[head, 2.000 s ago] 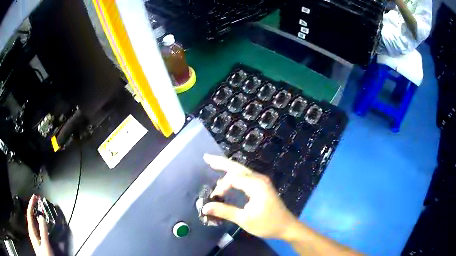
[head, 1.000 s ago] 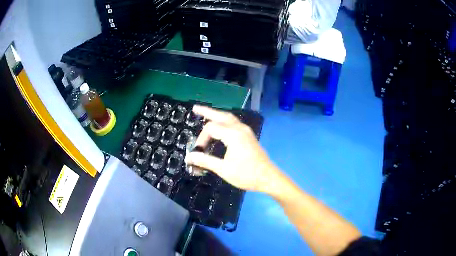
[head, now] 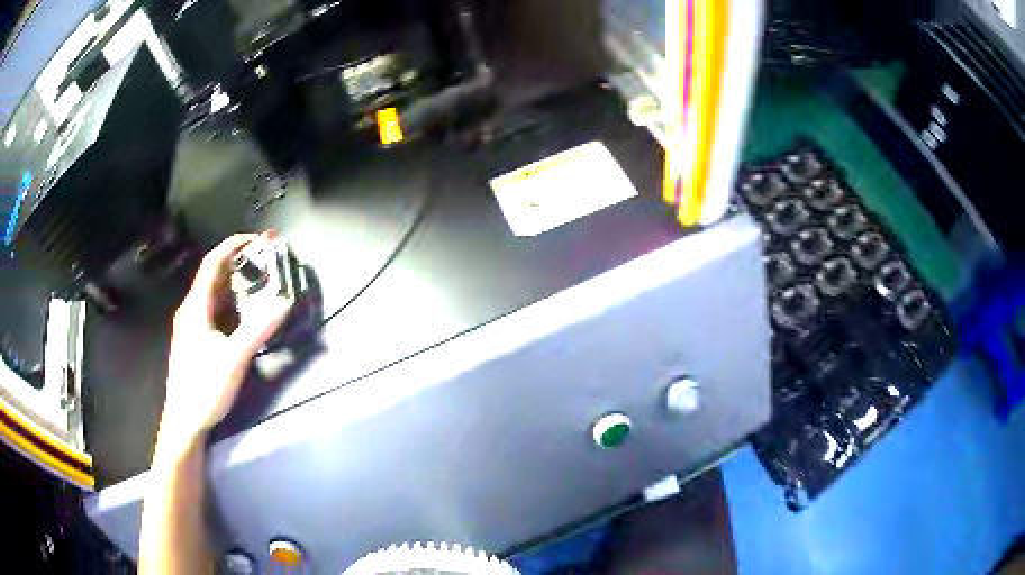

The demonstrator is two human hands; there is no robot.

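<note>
My left hand [head: 208, 337] reaches in from the lower left over the machine's black plate. Its thumb and fingers are closed around a small silver and dark module [head: 256, 270] at the fixture [head: 299, 320]. The hand covers part of both, and I cannot tell whether the module is seated. A thin black cable [head: 393, 256] curves from the fixture across the plate. My right hand is out of the picture. The black right-hand parts tray [head: 804, 376] holds round-centred parts in its far rows, and its near pockets look empty.
The sloping grey panel [head: 483, 438] has green [head: 611, 430], white [head: 682, 394] and orange [head: 286, 551] buttons. A white ribbed fan grille [head: 433, 559] is below. A striped side post [head: 714, 124] stands between plate and tray. A warning label [head: 562, 189] lies on the plate.
The view has swung from the tray back to the machine. My right hand, earlier over the panel and then the tray with a part, has left the picture. My left hand shows again at the fixture.
</note>
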